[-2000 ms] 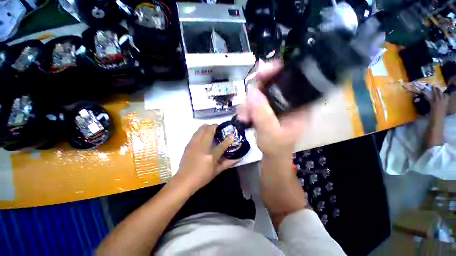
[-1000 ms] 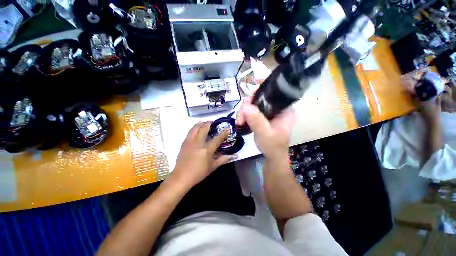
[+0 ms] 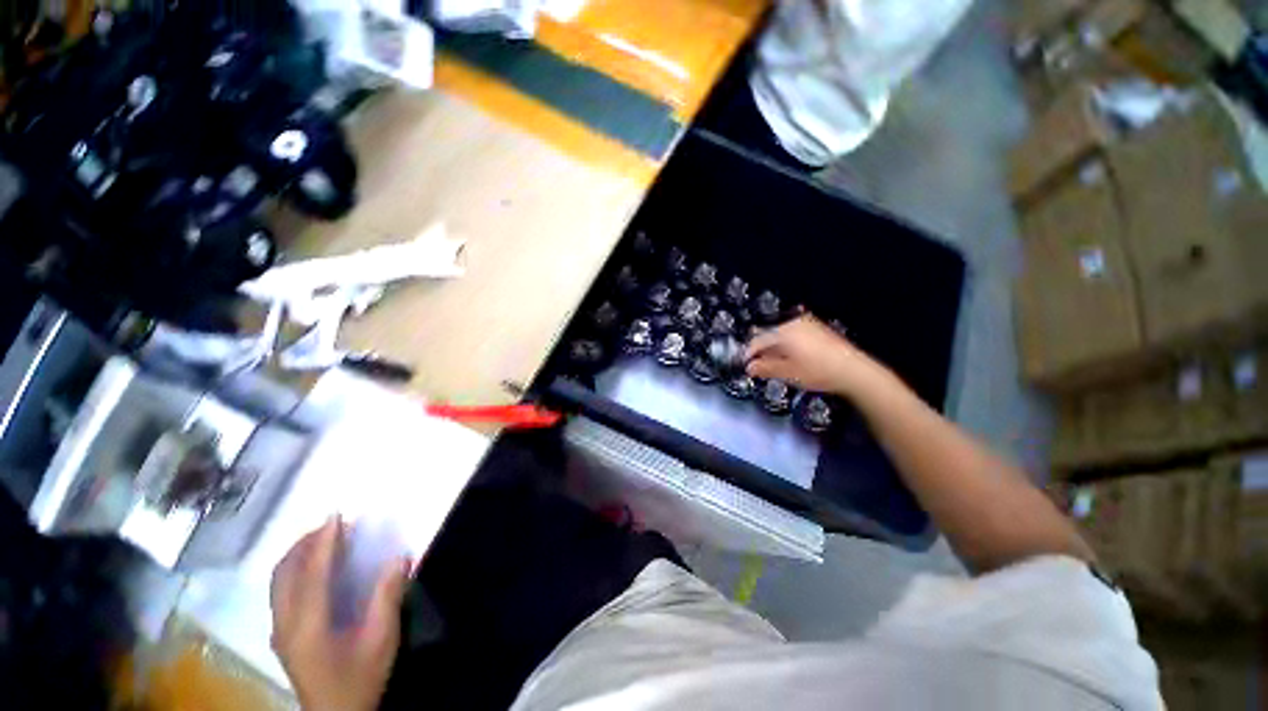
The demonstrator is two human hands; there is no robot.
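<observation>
My right hand (image 3: 800,354) reaches into the black parts tray (image 3: 890,271), its fingertips at one of the small silvery modules (image 3: 672,346) standing in rows. Whether the fingers grip a module is too small and blurred to tell. My left hand (image 3: 337,611) is blurred over the white paper sheet (image 3: 403,465) at the bench edge, thumb and fingers apart, with no clear object between them. The camera housing and the electric screwdriver cannot be made out.
The screw feeder (image 3: 104,452) stands left. Crumpled white tissue (image 3: 348,278) and red-handled pliers (image 3: 494,414) lie on the bench. Black housings (image 3: 313,167) crowd the upper left. Cardboard boxes (image 3: 1182,236) are stacked right. Another person's pale clothing (image 3: 834,70) shows at the top.
The view has swung right. My right hand has let go of the screwdriver and moved into the parts tray. My left hand no longer visibly holds the round housing.
</observation>
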